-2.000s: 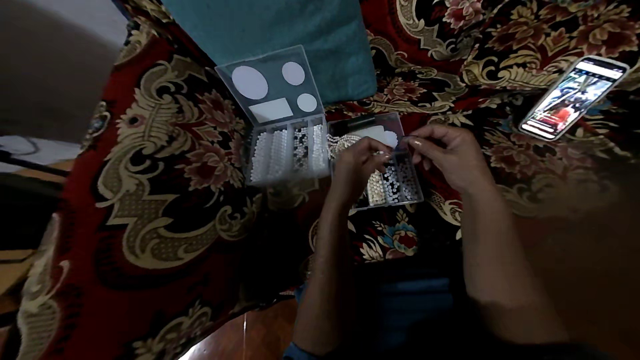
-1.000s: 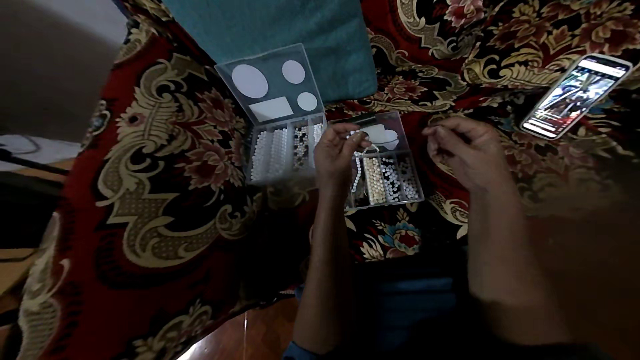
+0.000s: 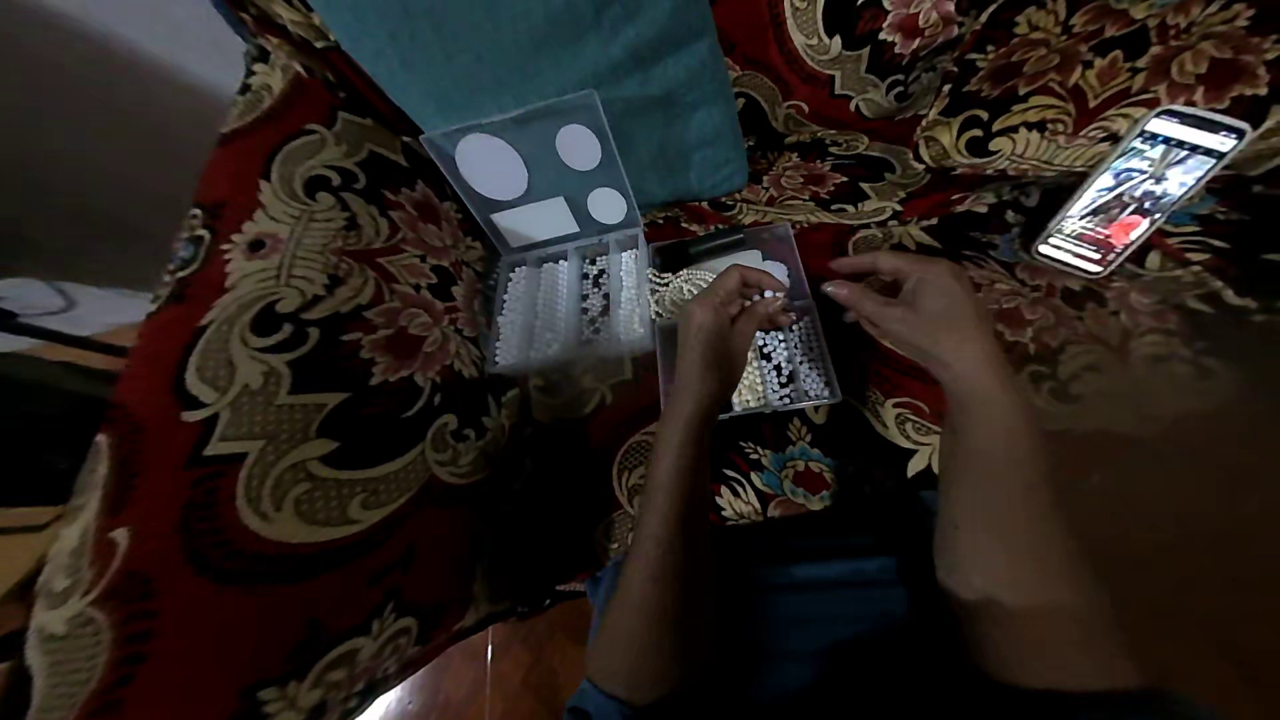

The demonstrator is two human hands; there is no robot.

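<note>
My left hand (image 3: 735,318) is over the right-hand plastic bead box (image 3: 830,385), its fingertips closed on a few small white beads (image 3: 770,295). Whether a thread runs through them cannot be told. Under and beside that hand, the box's compartments hold white beads (image 3: 808,360) and cream beads (image 3: 748,388). Strands of cream pearl beads (image 3: 678,290) lie at the box's left side. To the right of the box is my right hand (image 3: 905,300), thumb and forefinger close together but apart at the tips; no held thing can be made out.
Left of the box, a second clear bead box (image 3: 570,310) stands with its lid (image 3: 545,180) raised against a teal cushion (image 3: 560,60). A lit phone (image 3: 1140,190) lies at the upper right on the floral fabric (image 3: 350,300).
Two seconds ago my hands were together over the right-hand box. They have since parted, and my right hand is now to the right of the box.
</note>
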